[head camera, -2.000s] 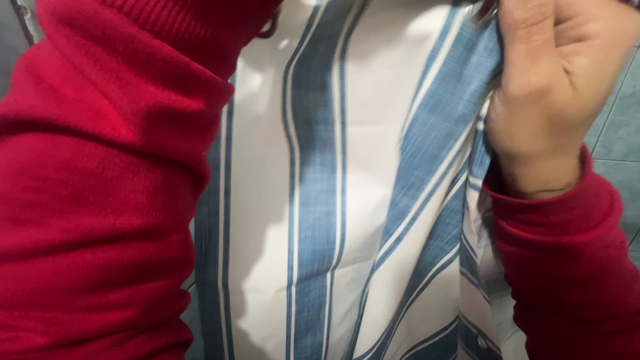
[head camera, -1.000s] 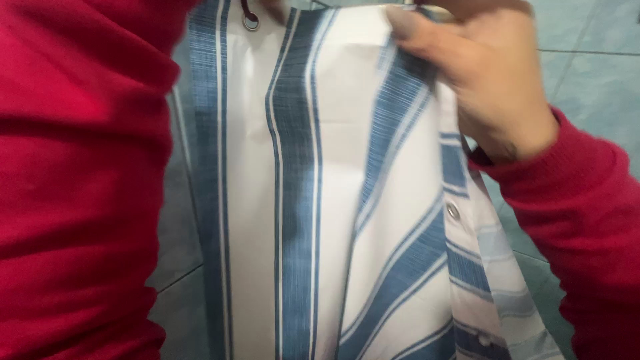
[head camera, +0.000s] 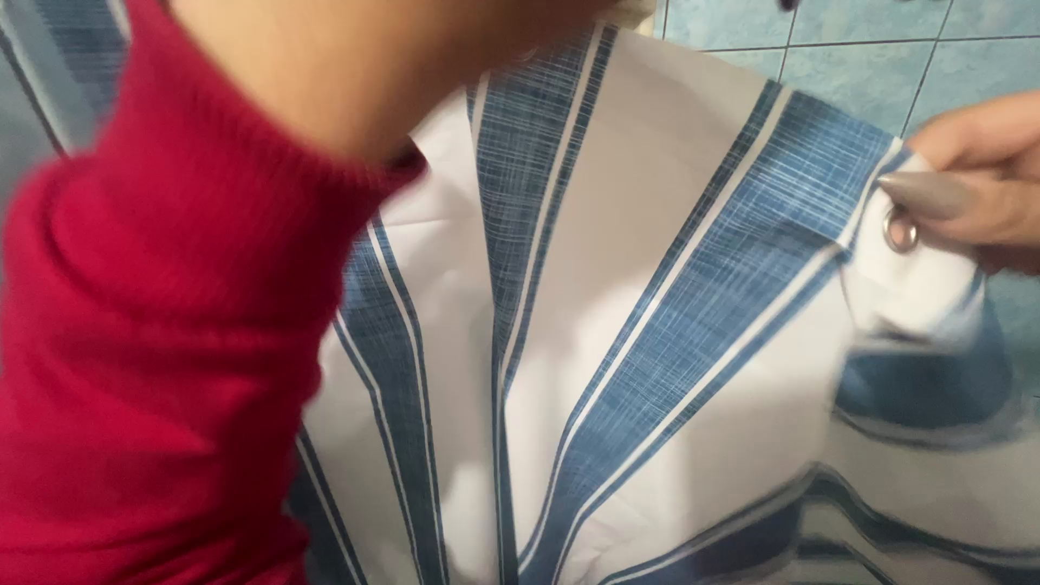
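A white curtain with blue stripes (head camera: 617, 268) fills the middle of the view, its top edge slanting down to the right. At the right, my right hand (head camera: 983, 183) pinches that edge between thumb and fingers, just beside a metal eyelet (head camera: 900, 230). My left forearm in a red sleeve crosses the upper left; my left hand (head camera: 520, 28) is blurred and cut off at the top edge of the view, over the curtain's upper part. Its fingers are hidden, so its hold cannot be told. Folds of the cloth spread below both hands.
Light blue wall tiles (head camera: 861, 77) with dark joints stand behind the curtain at the upper right. More striped cloth (head camera: 81, 41) shows at the upper left, beside a dark tile joint.
My right hand has moved right, drawing the curtain's edge out with it. My left forearm now reaches across farther to the right. The eyelet by my right hand has come into plain sight.
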